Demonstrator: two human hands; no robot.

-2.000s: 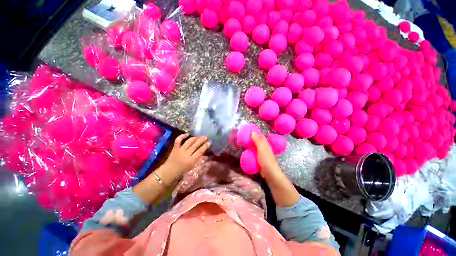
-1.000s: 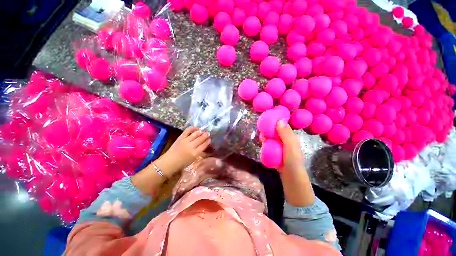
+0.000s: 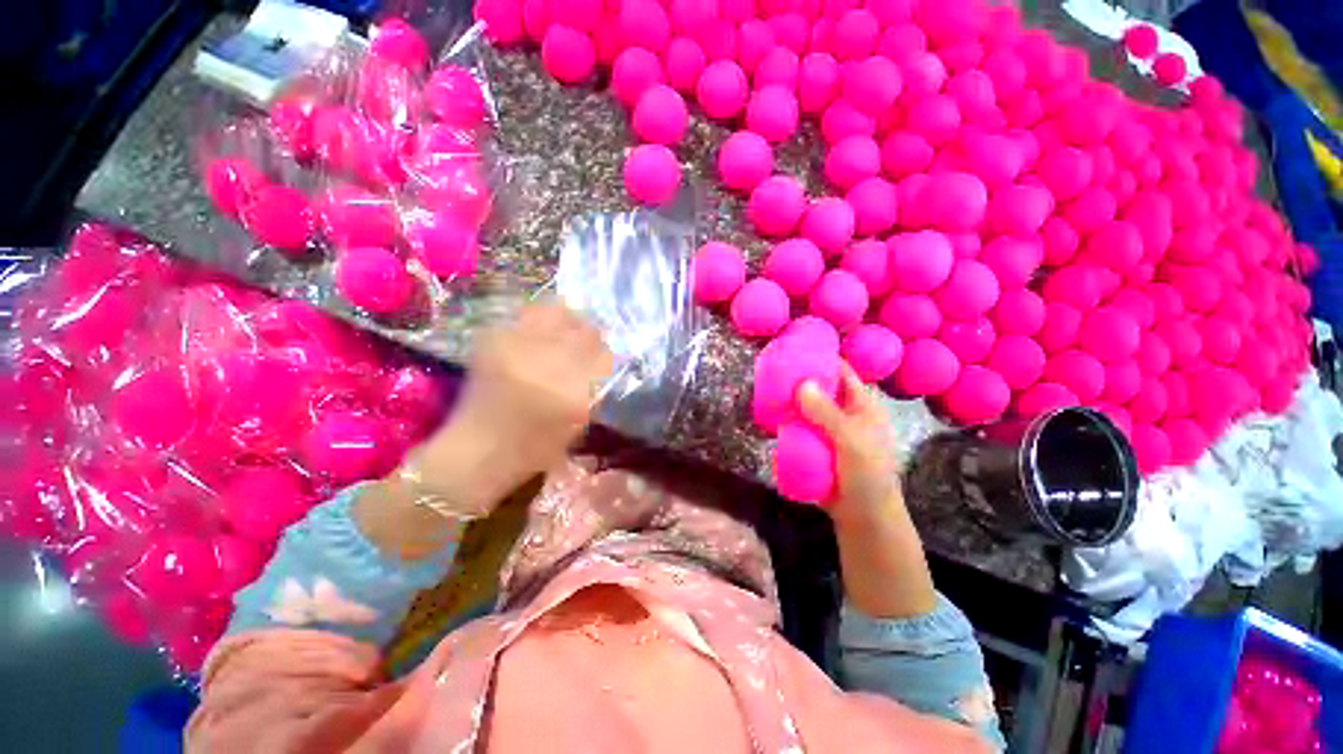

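My right hand (image 3: pixel 854 430) holds several pink balls (image 3: pixel 804 460) just above the front edge of the speckled table (image 3: pixel 567 155). My left hand (image 3: pixel 538 376) is blurred, at the lower left side of the clear poly bags (image 3: pixel 633 295); whether its fingers grip a bag is hidden by the blur. The bags lie flat and shiny at the table edge in front of me. A big pile of loose pink balls (image 3: pixel 1016 221) spreads to the right of the bags.
Bagged balls (image 3: pixel 361 184) lie on the table at left, beside a white box (image 3: pixel 268 52). A large heap of bagged balls (image 3: pixel 192 442) is below left. A black cup (image 3: pixel 1083 474) and white sheeting (image 3: pixel 1208 494) are at right, a blue bin (image 3: pixel 1200 685) lower right.
My left hand has moved up and left and is now blurred over the bags' left side. My right hand, holding balls, moved right from the bags. The view has shifted slightly.
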